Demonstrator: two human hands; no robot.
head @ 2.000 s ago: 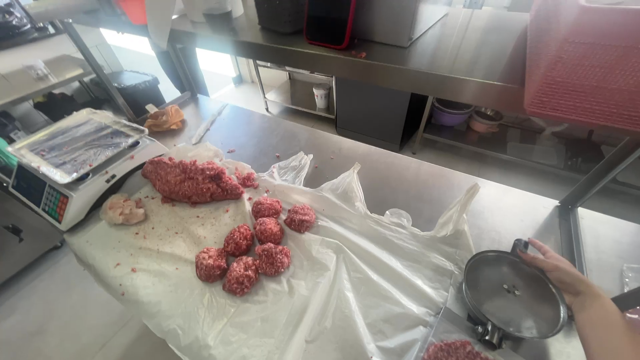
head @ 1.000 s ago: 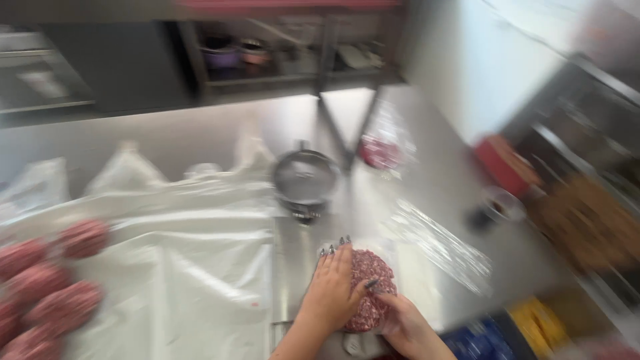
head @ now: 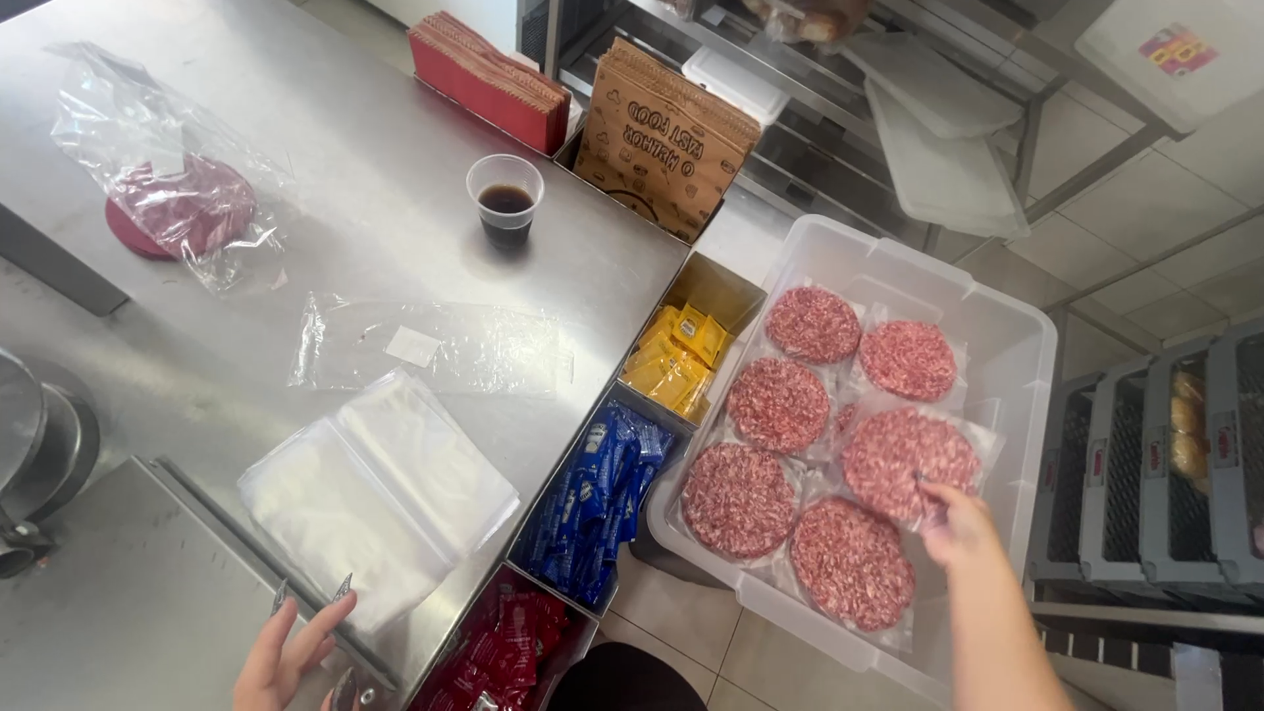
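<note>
My right hand (head: pixel 953 528) grips the near edge of a raw ground-meat patty (head: pixel 908 462) on a clear plastic sheet, over a translucent plastic bin (head: pixel 1027 415). Several more patties lie flat in the bin, one of them (head: pixel 851 563) just below the held one. Fingers apart and holding nothing, my left hand (head: pixel 296 647) is over the raised steel edge at the lower left. Beside it lies a stack of clear plastic sheets (head: pixel 380 494). The round metal patty press (head: pixel 39 444) is partly cut off at the left edge.
Metal compartments with yellow sachets (head: pixel 679 357), blue sachets (head: pixel 597 494) and red sachets (head: pixel 509 647) separate the steel table (head: pixel 326 207) from the bin. A plastic cup of dark liquid (head: pixel 506 212) stands near paper bags (head: pixel 662 138). Grey crates (head: pixel 1136 474) stand at right.
The view has swung right to the bin. One second ago both hands were at a patty near the press; now the right hand is at a patty in the bin, the left hand apart from it.
</note>
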